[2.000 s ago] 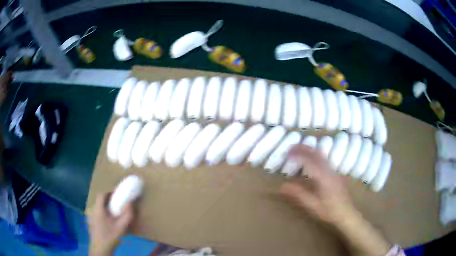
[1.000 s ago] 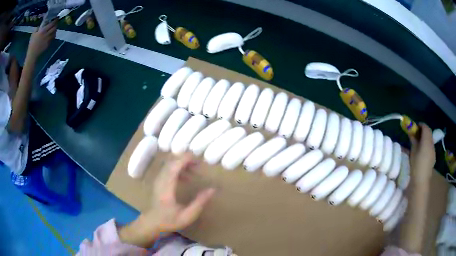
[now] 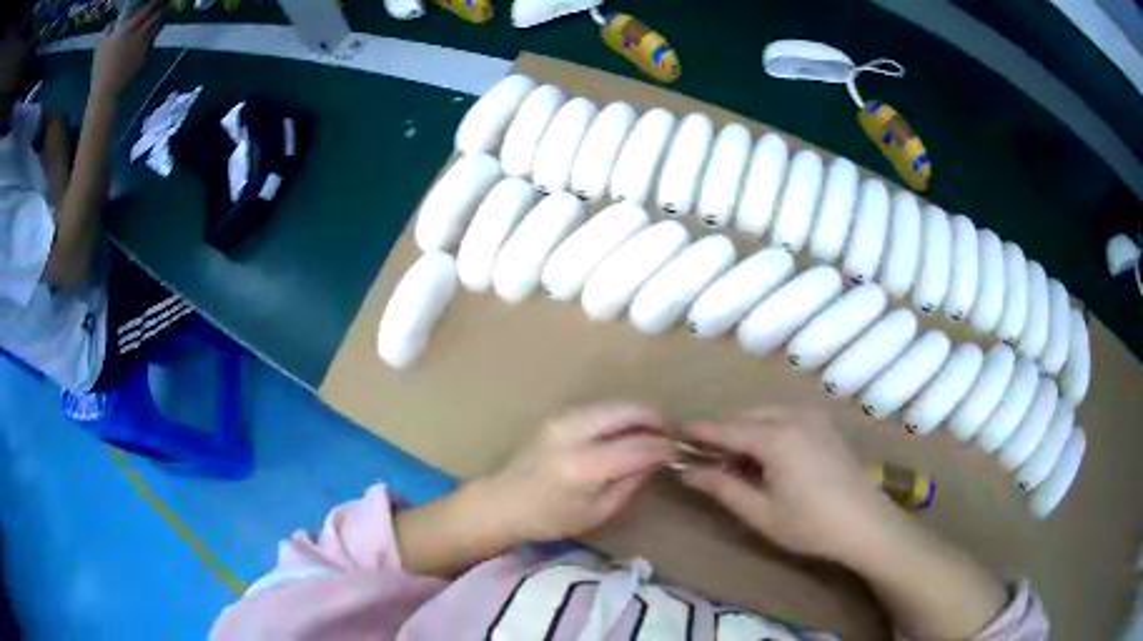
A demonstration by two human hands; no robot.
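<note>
My left hand (image 3: 599, 461) and my right hand (image 3: 787, 478) meet above the lower middle of the cardboard sheet (image 3: 501, 376). Their fingertips pinch something small and thin between them, perhaps a cord loop; it is mostly hidden. A yellow-and-blue piece (image 3: 905, 485) shows just right of my right hand, partly behind it. White plastic units (image 3: 683, 283) lie in two slanted rows on the cardboard beyond my hands. One more white unit (image 3: 417, 309) lies at the rows' lower left end.
Assemblies with yellow pieces (image 3: 895, 140) lie on the dark green belt beyond the cardboard. A metal post (image 3: 316, 23) stands at the upper left. A black-and-white cloth item (image 3: 251, 169) lies left. A seated person's arm (image 3: 85, 175) and a blue stool (image 3: 188, 413) are farther left.
My right hand has come back from the belt side, and a yellow piece now lies by it. My left hand has moved right to meet it. The view has shifted.
</note>
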